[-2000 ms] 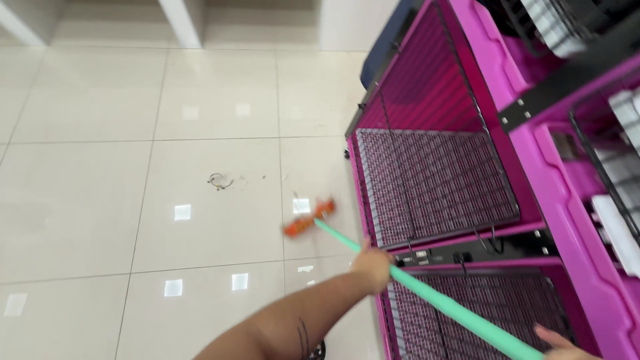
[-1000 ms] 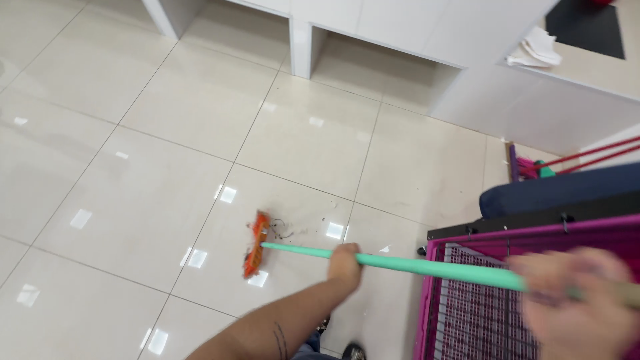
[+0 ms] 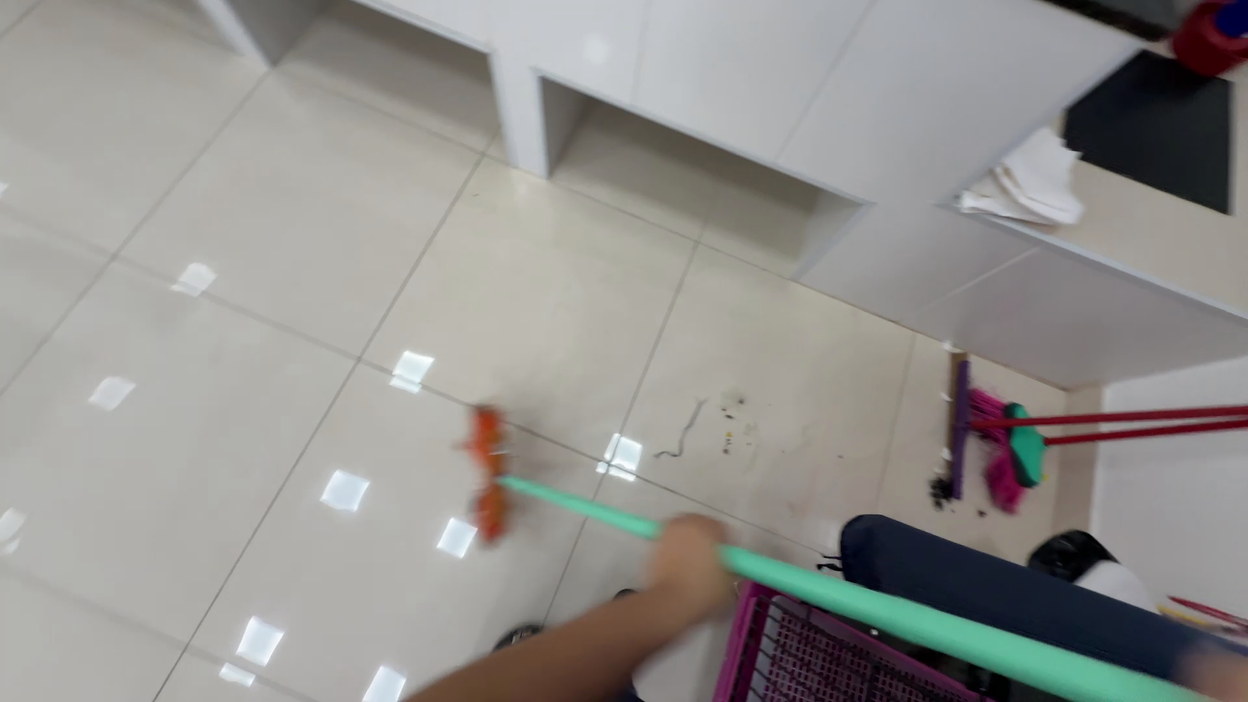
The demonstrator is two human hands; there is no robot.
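A long mint-green pole runs from the lower right to an orange head on the tiled floor, which is blurred; its exact kind cannot be told. My left hand is wrapped around the pole near its middle. At the right bottom edge, my right hand shows only as a blurred part beside the pole's upper end; its fingers are hidden. Right of the orange head lie a dark, string-like strand and small crumbs of debris.
White cabinets stand along the back. A purple squeegee and a pink-bristled broom with red handles lie at the right. A magenta crate with wire mesh and a dark blue padded item are at the lower right.
The view has swung toward the cabinets and the right corner. The orange head was over the dark debris a second ago and now stands left of the strand and crumbs. My left hand stays on the pole.
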